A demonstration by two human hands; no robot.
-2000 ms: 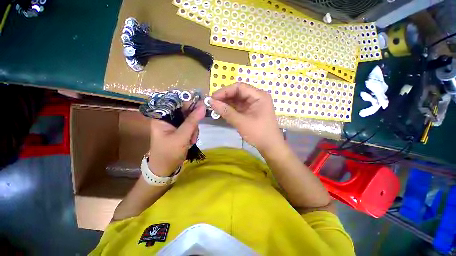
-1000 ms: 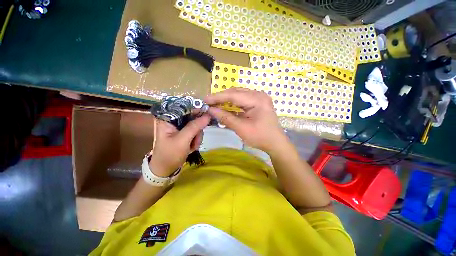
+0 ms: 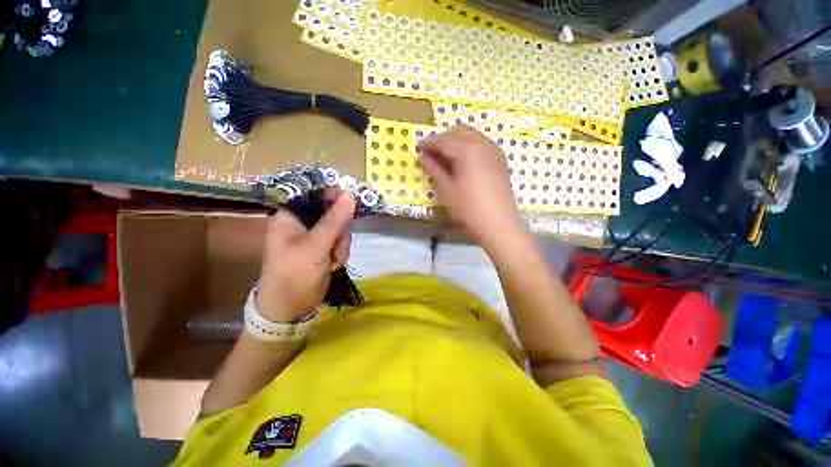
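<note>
My left hand (image 3: pixel 305 246) is closed around a bunch of wired discs (image 3: pixel 296 185). Their silver and white faces fan out above my fingers, and black lead wires (image 3: pixel 343 290) hang below. A few white-faced discs stick out to the right of my thumb. My right hand (image 3: pixel 469 178) is over the working gasket sheet (image 3: pixel 565 173), with thumb and fingertips close together at its yellow, used left part. Whether a ring is between those fingertips cannot be seen.
A tied bundle of wired parts (image 3: pixel 282 100) lies on the cardboard pad (image 3: pixel 196 150). Spare gasket sheets (image 3: pixel 492 64) overlap behind. A white crumpled scrap (image 3: pixel 658 160) and a wire spool (image 3: pixel 795 119) are at right. An open carton (image 3: pixel 164 397) and a red stool (image 3: pixel 679 337) stand below the bench.
My right hand has left the discs at my left hand and moved right and up onto the gasket sheet. My left hand still holds the bunch. The view has shifted slightly.
</note>
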